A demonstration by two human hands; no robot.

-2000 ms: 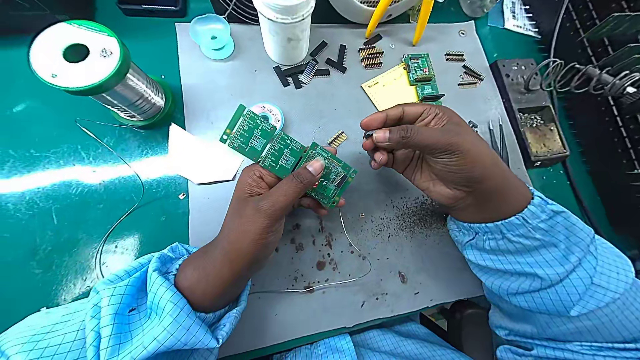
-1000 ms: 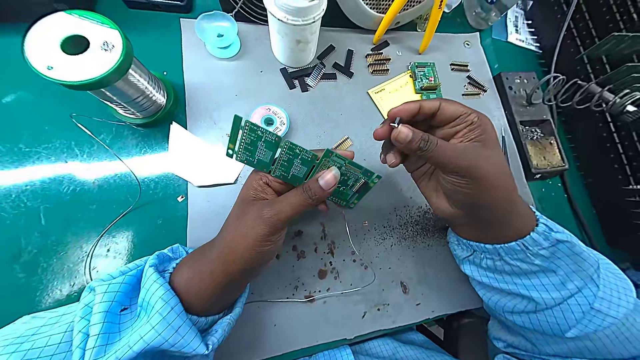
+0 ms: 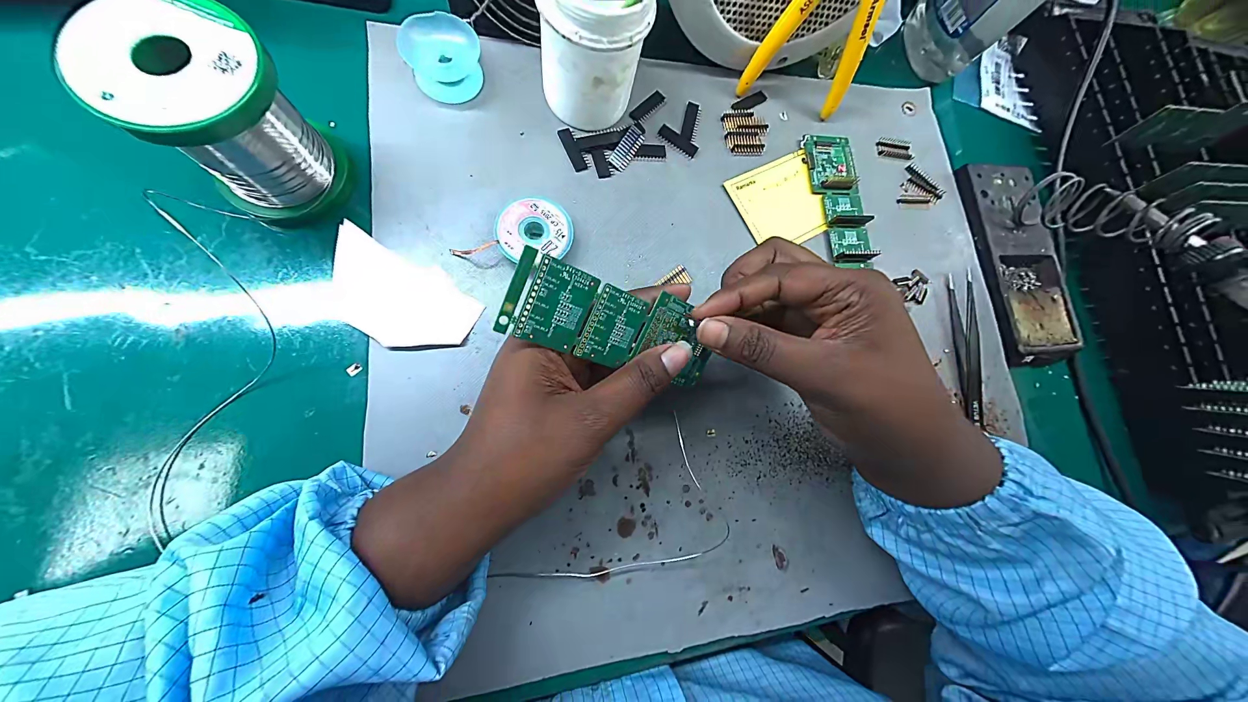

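Observation:
My left hand [image 3: 575,400] holds a green printed circuit board panel [image 3: 561,304] at its right end, thumb on top. My right hand [image 3: 829,341] is at that same end, its thumb and forefinger pinched on a small part at the board's edge; the fingers mostly hide the part. Just behind the panel lie a gold pin header [image 3: 675,277] and a small spool of desoldering braid [image 3: 534,230]. Farther back are black header strips [image 3: 593,142], gold pin headers [image 3: 745,134] and another green board panel [image 3: 830,164] beside a yellow paper [image 3: 773,200].
A large solder wire spool [image 3: 258,146] stands at the left, with loose wire on the green mat. A white jar [image 3: 590,68] and yellow-handled tools [image 3: 851,60] are at the back. Tweezers [image 3: 963,341] and a soldering iron stand [image 3: 1024,263] lie right. Solder wire [image 3: 634,565] runs across the grey mat.
My right hand has moved left and down to the right end of the board panel with the small part. My left hand still holds the panel.

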